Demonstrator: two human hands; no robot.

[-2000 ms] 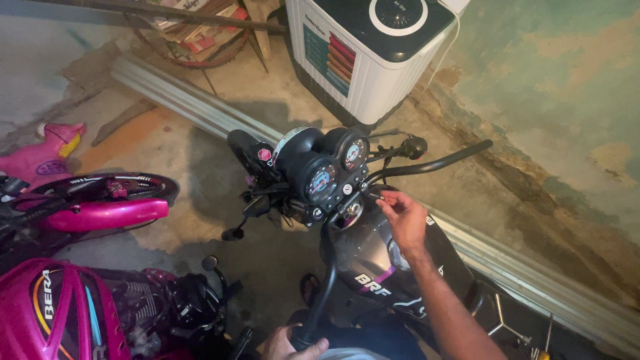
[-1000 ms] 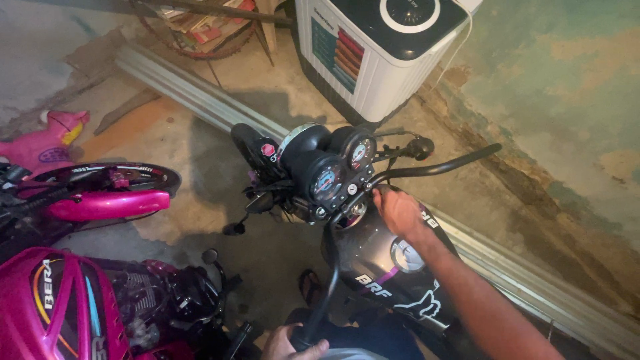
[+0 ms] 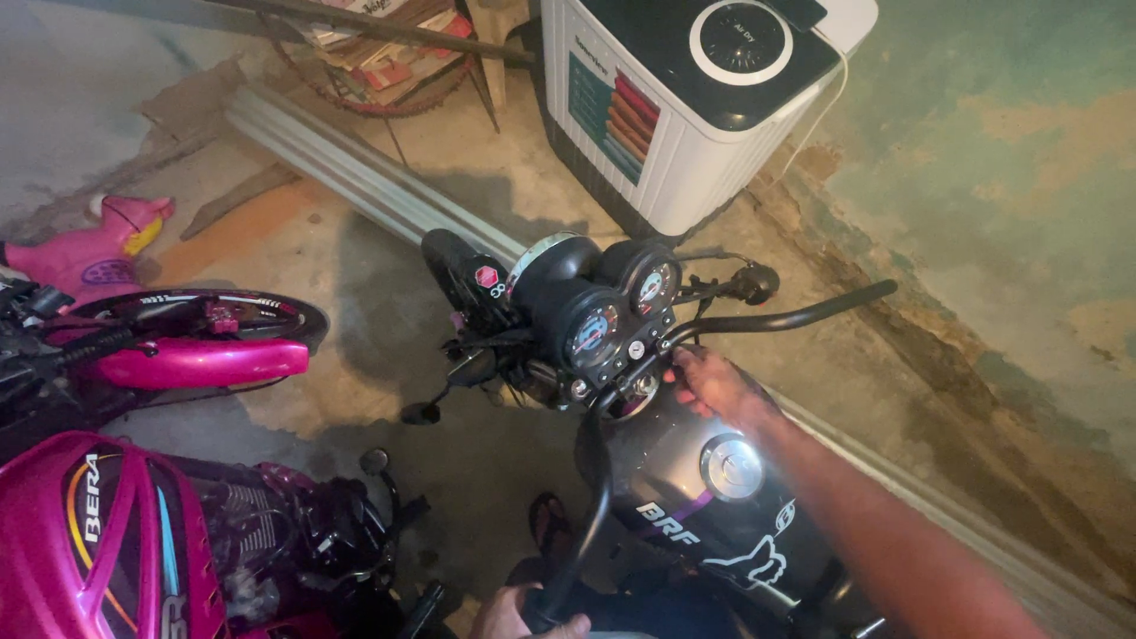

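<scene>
A black motorcycle handlebar (image 3: 790, 321) crosses above the dark fuel tank (image 3: 652, 457), with no grips or levers visible on its bare right end. My left hand (image 3: 524, 615) is closed around the bar's near end at the bottom edge. At the handlebar clamp, just behind the twin round gauges (image 3: 590, 335), my right hand (image 3: 707, 382) has its fingers bent by the bar; its fingertips are partly hidden, and whether they pinch something small cannot be told. The round fuel cap (image 3: 732, 468) lies below my right wrist.
A pink motorcycle (image 3: 124, 532) stands at the left, beside a small pink wheeled bike (image 3: 204, 359) and a pink toy (image 3: 89, 248). A white washing machine (image 3: 692, 151) is ahead. Long metal profiles (image 3: 355, 169) lie on the floor behind the front wheel.
My right hand has moved from a raised pinch over the tank's front to close against the handlebar clamp. My left hand stays on the bar's near end.
</scene>
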